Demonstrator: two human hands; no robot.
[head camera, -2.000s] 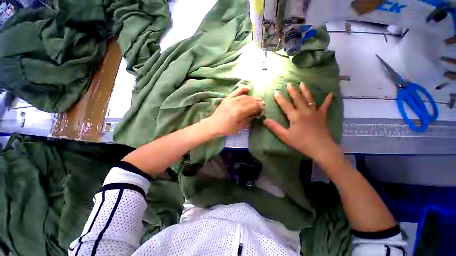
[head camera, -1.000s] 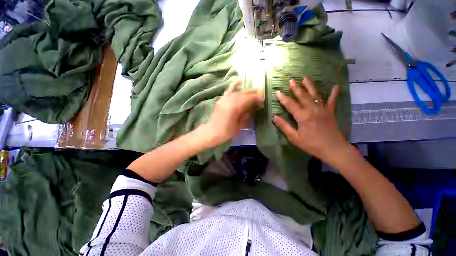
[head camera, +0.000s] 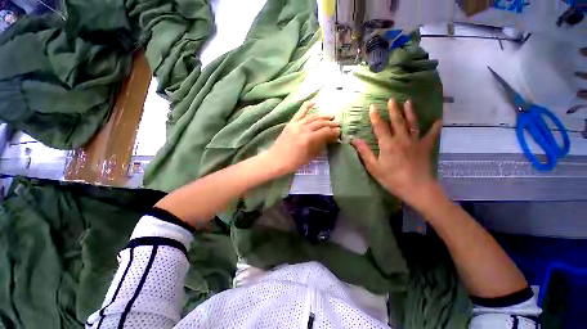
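Observation:
A green garment piece (head camera: 225, 122) lies spread under the needle area and hangs over the table's front edge. Its shirred panel (head camera: 367, 115) with close ridges is at the right of the seam. The sewing machine's needle area (head camera: 341, 71) is in a bright lamp spot that washes out detail. My left hand (head camera: 302, 138) has its fingers bent together on the cloth at the seam edge, pinching it as far as I can see. My right hand (head camera: 400, 151) lies flat with fingers spread on the shirred panel.
Blue-handled scissors (head camera: 540, 132) lie at the right, blades pointing up-left. A dark green bundle (head camera: 58, 77) is on the table at the left, beside brown tape (head camera: 119, 122). A larger green pile (head camera: 58, 250) is below the table edge. A measuring scale (head camera: 489, 169) runs along the front.
Compared with one second ago, the whole view has shifted a little. The right hand is slightly farther up the panel relative to its earlier place, and the ridges near the needle are partly covered.

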